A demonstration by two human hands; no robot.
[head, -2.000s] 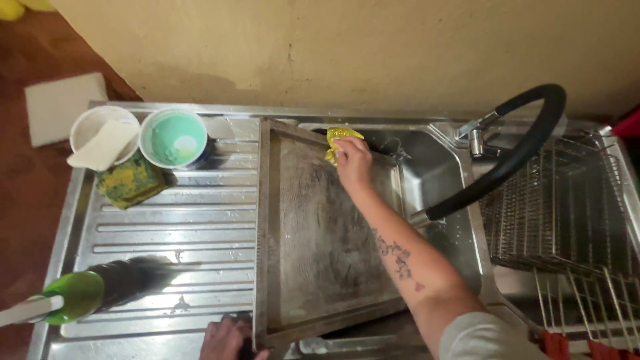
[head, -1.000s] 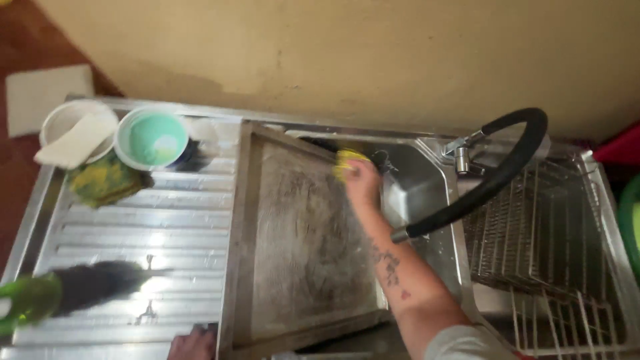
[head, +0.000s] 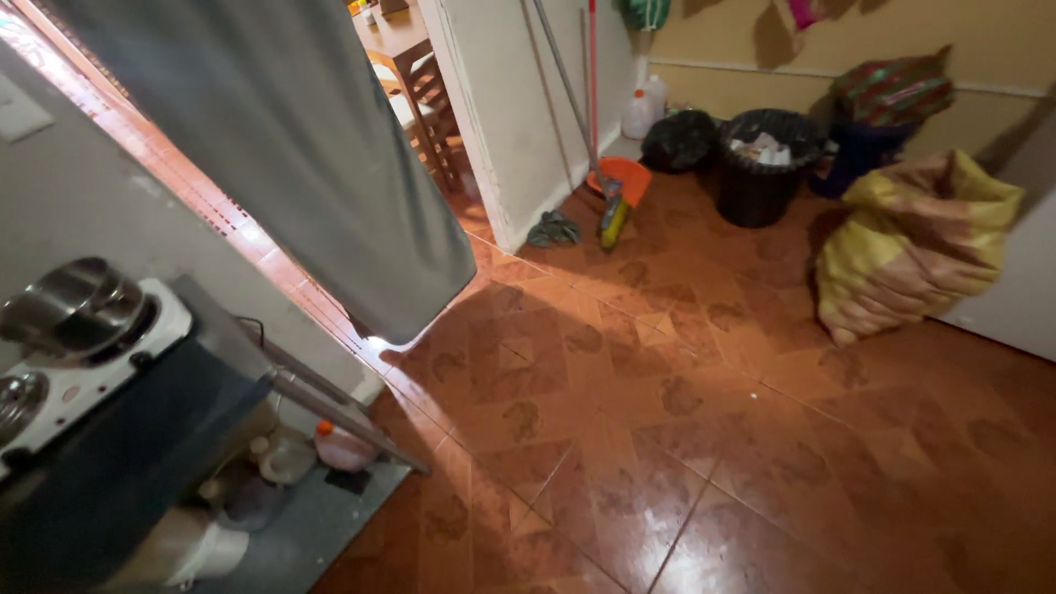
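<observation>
Neither my left hand nor my right hand shows in the head view, so what they hold or touch is hidden. The view takes in a patterned tile floor (head: 577,371). At the left, a steel pot (head: 74,307) sits on a white electric hot plate (head: 157,330). A grey curtain (head: 330,181) hangs in a doorway. Near the wall's end stand an orange dustpan (head: 629,181) and a broom with yellow bristles (head: 613,224), with a dark rag (head: 553,229) on the floor beside them.
A black bin (head: 755,186) with a bag liner holds waste. To its right is a yellow woven sack (head: 916,256). Plastic jugs (head: 639,115) stand by the wall. Several containers, one a pink-filled jug (head: 345,445), rest on the stand's lower shelf (head: 330,511). A wooden table (head: 392,37) shows past the doorway.
The view has swung far, from the steel sink to the floor and doorway. My hands, the large tray and the yellow scrubber, seen a second ago, are out of view.
</observation>
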